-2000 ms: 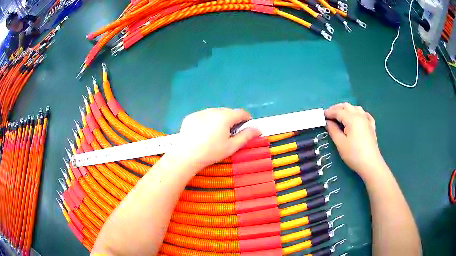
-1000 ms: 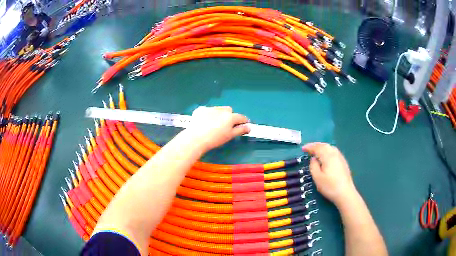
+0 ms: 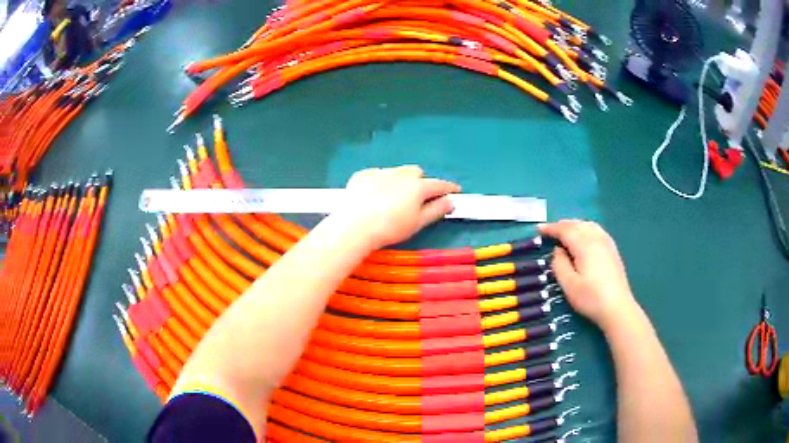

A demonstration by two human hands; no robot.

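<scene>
Curved orange cable assemblies [image 3: 372, 329] lie side by side in a row, their red bands [image 3: 452, 346] lined up and their black ends and metal lugs at the right. My left hand [image 3: 394, 206] grips the middle of a long white steel rule [image 3: 495, 208], which lies nearly level across the upper left cable ends. My right hand [image 3: 584, 260] is at the lug end of the topmost cable, just below the rule's right end. Its thumb and forefinger are near the lug; whether they pinch it cannot be told.
A pile of orange cables [image 3: 372, 48] lies at the back. More cable bundles [image 3: 48, 285] lie at the left. At the right are a black fan [image 3: 664, 39], a white cord [image 3: 662, 164], a red piece [image 3: 725, 160] by a white post and orange-handled scissors [image 3: 762, 348].
The rule has turned from a slant, first rising then falling to the right, to nearly level, still in my left hand. My right hand has left the rule's right end and moved down to the top cable's lug.
</scene>
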